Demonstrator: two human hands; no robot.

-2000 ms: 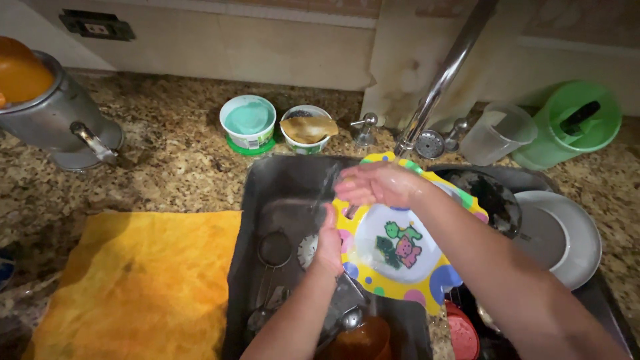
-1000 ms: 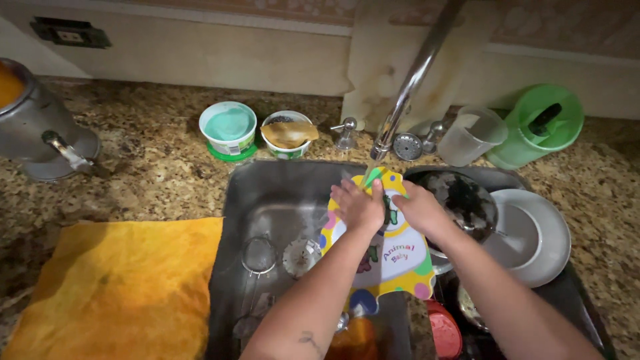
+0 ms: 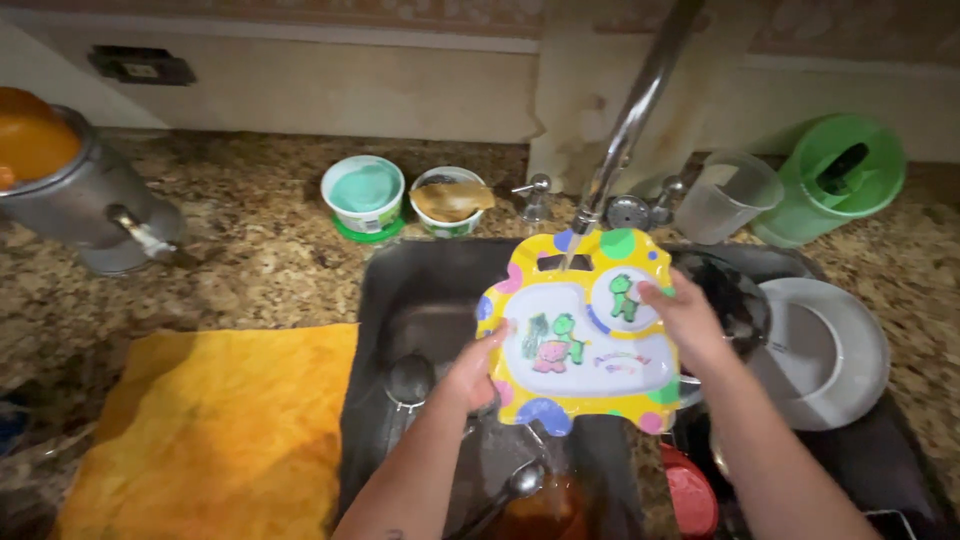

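A yellow child's divided plate (image 3: 547,382) with coloured dots and cartoon animals is held face up over the dark sink. My left hand (image 3: 480,371) grips its left edge. My right hand (image 3: 679,311) grips the right edge, thumb on the small round compartment. Water from the chrome faucet (image 3: 626,127) runs onto the top of the plate near its handle slot. Below, in the sink basin (image 3: 420,289), lie a small strainer (image 3: 409,381), a metal spoon (image 3: 525,478) and an orange item (image 3: 547,510), partly hidden by the plate and my left arm.
White plates (image 3: 855,352), a dark pan (image 3: 724,300) and a red container (image 3: 686,491) are in the right basin. An orange cloth (image 3: 217,427) lies left of the sink. Two tubs (image 3: 366,195), a clear cup (image 3: 727,196), a green pitcher (image 3: 832,180) and a metal pot (image 3: 97,195) stand behind.
The divided plate, tilted under both hands a second ago, now faces up with its whole front showing. My hands have moved apart to its left and right edges.
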